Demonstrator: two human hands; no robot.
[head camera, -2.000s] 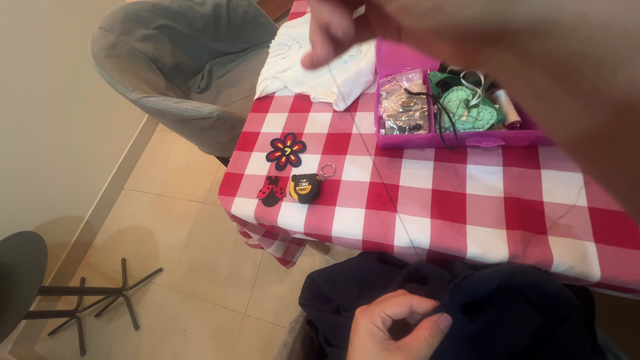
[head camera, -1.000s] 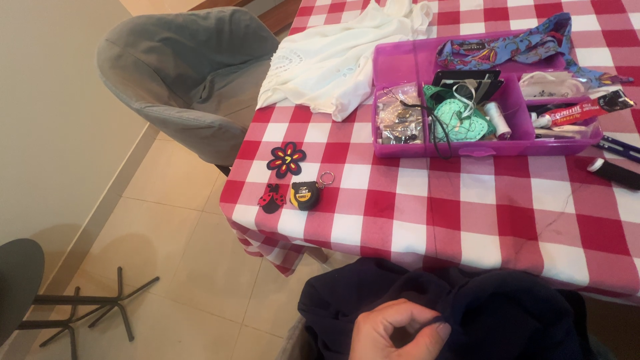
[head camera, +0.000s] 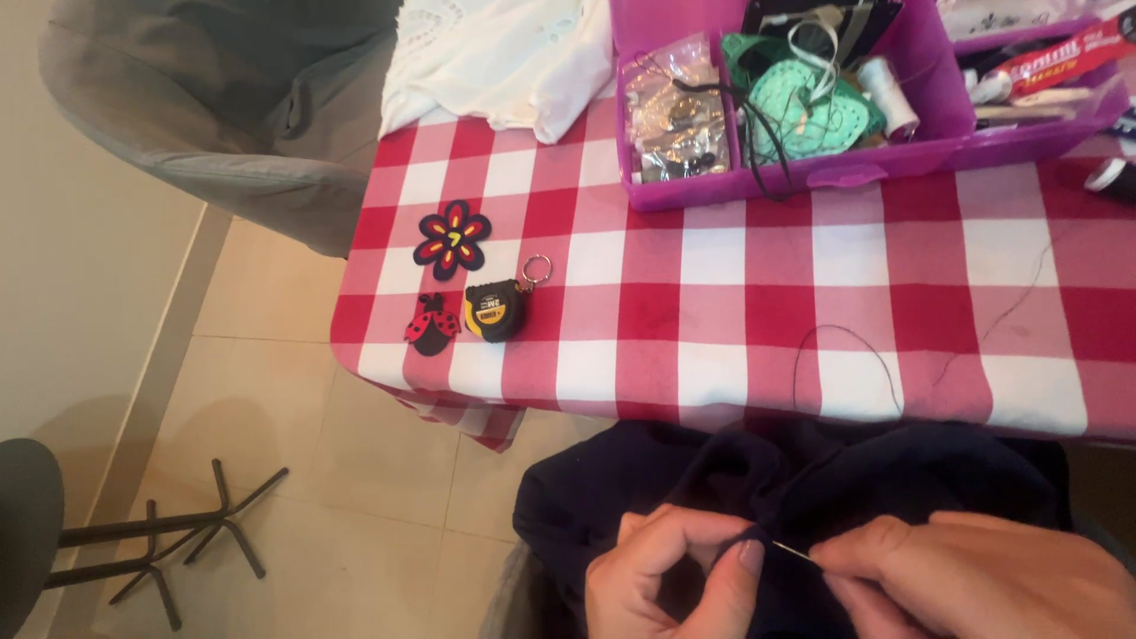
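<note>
Dark navy fabric lies bunched below the table's edge. My left hand pinches a fold of it between thumb and forefinger. My right hand grips a thin sewing needle, whose far end meets the fabric at the left fingertips. A dark thread loops over the checked tablecloth above the fabric. Toward the table's left corner are a flower patch, a ladybug patch and a small tape measure with a key ring.
A purple plastic sewing box holds bagged buttons, green crochet pieces and a thread spool. Left of it lies a white embroidered cloth. A dark spool is at the right edge. A grey covered chair stands beyond the table's left side.
My right hand, raised across the table two seconds ago and out of view one second ago, is now beside the left with the needle. The left still pinches the fabric. The view is closer.
</note>
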